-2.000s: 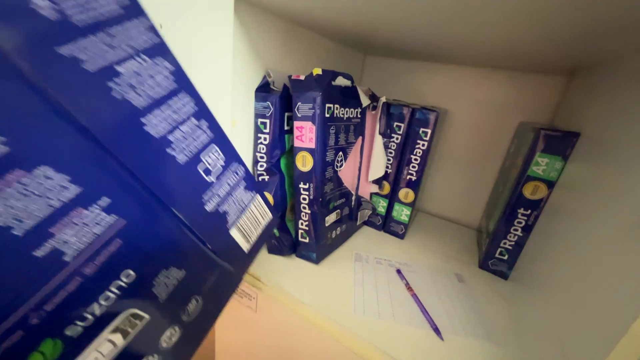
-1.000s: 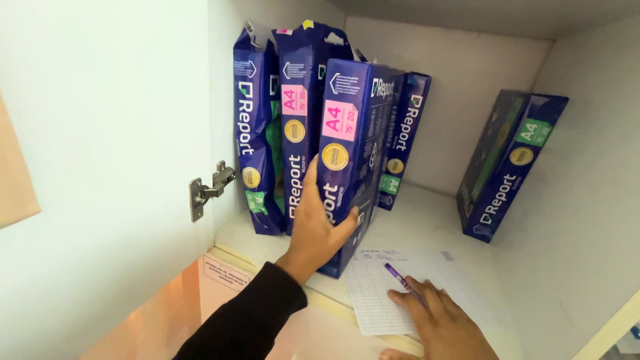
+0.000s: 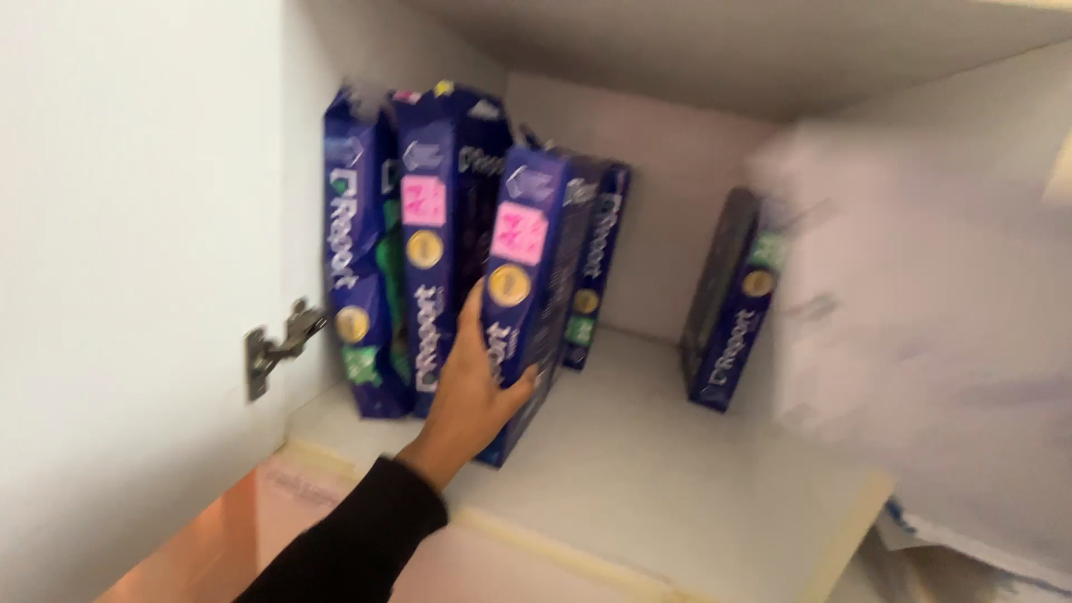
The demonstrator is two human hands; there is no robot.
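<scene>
My left hand (image 3: pixel 473 385) grips the lower front of a blue Report A4 paper ream (image 3: pixel 540 276) with a pink label, which stands upright on the cupboard shelf. Directly left of it is another pink-labelled ream (image 3: pixel 427 251), and beyond that a crumpled blue ream package (image 3: pixel 356 268) with a green label. A green-labelled ream (image 3: pixel 599 260) stands behind the gripped one. A blurred whitish sheet (image 3: pixel 930 301), close to the camera, covers the right side of the view. My right hand cannot be seen.
One more ream (image 3: pixel 737 310) leans at the shelf's right, partly behind the sheet. The white cupboard door (image 3: pixel 142 251) with its metal hinge (image 3: pixel 280 343) stands open at left. The shelf's front edge (image 3: pixel 553 548) runs below my left forearm.
The lined paper and purple pen, on the shelf one second ago, no longer show there. My right hand has left the view, and a blurred sheet has appeared at right. My left hand keeps its grip.
</scene>
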